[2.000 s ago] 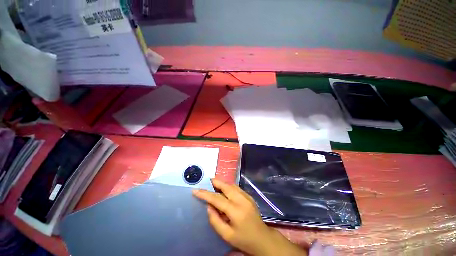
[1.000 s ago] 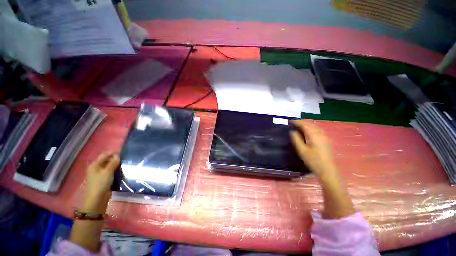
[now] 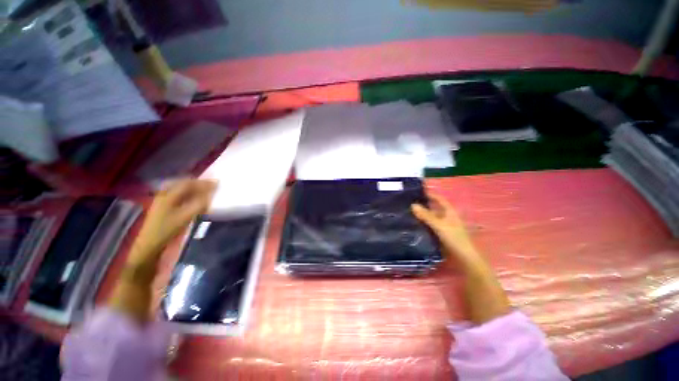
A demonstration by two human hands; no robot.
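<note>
A black tablet [image 3: 216,271] lies face up on a white sheet in front of me, left of centre, with a small white label near its top. My left hand [image 3: 182,202] is at the top left of it, blurred, at the lower left edge of a large white sheet [image 3: 257,160]; the fingers look closed on that edge. A stack of black tablets [image 3: 354,223] with a white label on top lies in the centre. My right hand [image 3: 439,219] rests at its right edge, fingers bent; I cannot tell whether it grips.
An interleaved stack [image 3: 74,257] lies at the left, another [image 3: 644,167] at the far right. Loose white sheets [image 3: 335,141] lie at the back. A tablet [image 3: 484,108] lies on the green mat [image 3: 514,158]. Printed pages [image 3: 89,74] hang upper left.
My left hand has moved from the left tablet's side up to its top corner. A large white sheet now stretches behind that tablet. My right hand stays at the centre stack's right edge.
</note>
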